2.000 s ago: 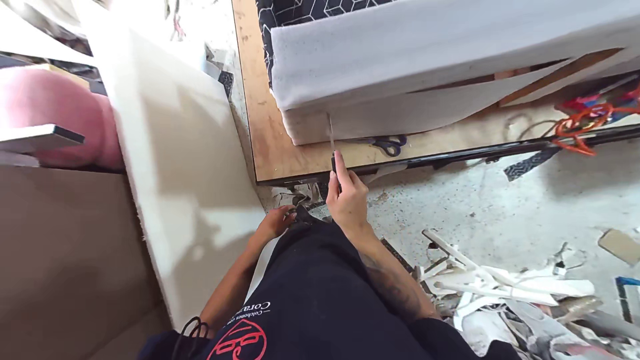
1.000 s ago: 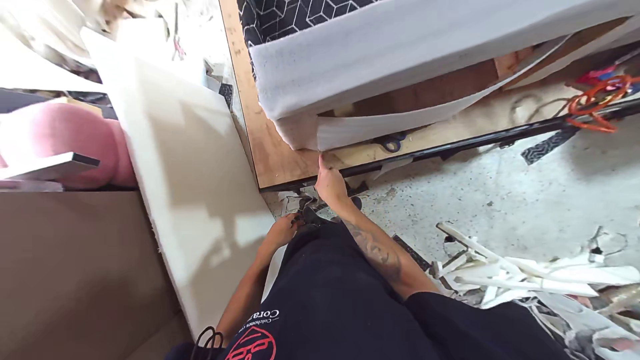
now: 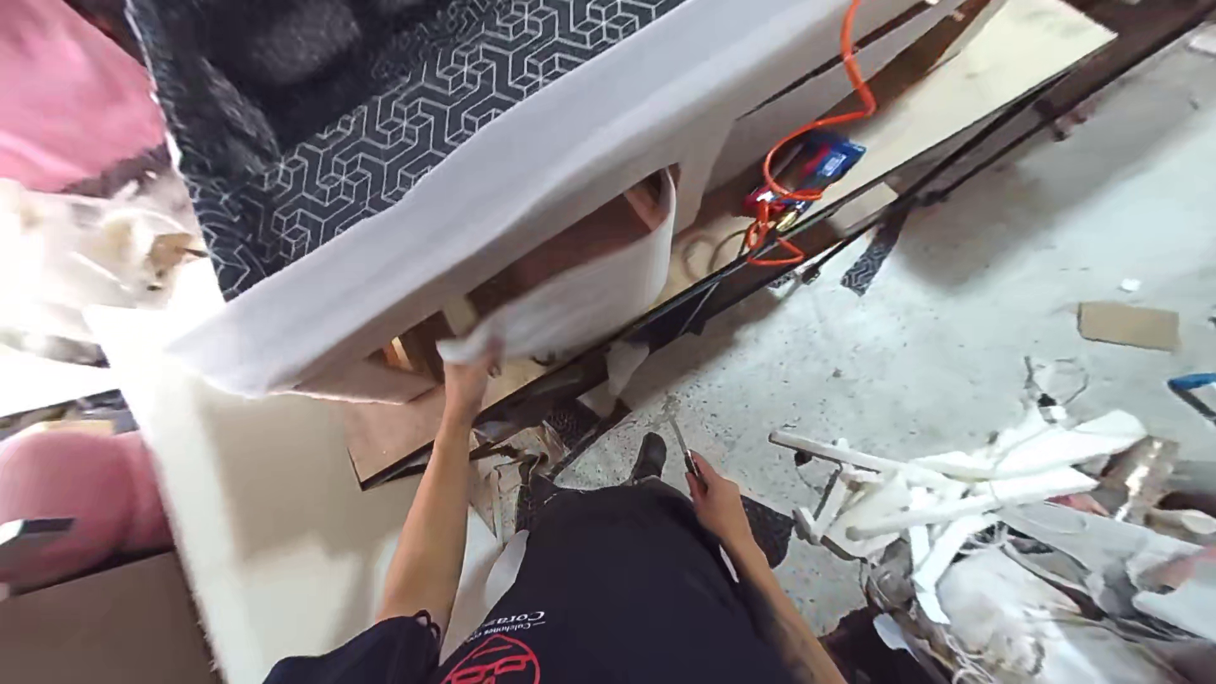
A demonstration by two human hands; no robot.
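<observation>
A furniture frame covered along its edge with white padding lies on a wooden workbench, with black geometric-patterned fabric over its upper side. My left hand grips the end of a loose white padding flap beside an opening in the frame. The flap hangs away from the frame, still joined at its right end. Lower right, my right hand holds a thin-bladed knife by its dark handle, blade pointing up and away from the frame. Its fingers are wrapped round the handle.
An orange air hose lies coiled on the bench near a blue and red object. White offcuts are heaped on the floor at right, near a piece of cardboard. A large cream panel and a pink upholstered piece stand at left.
My left hand has gone from near my waist to the padding flap and taken hold of it. My right hand has drawn back from the frame with the knife. The view has shifted and turned.
</observation>
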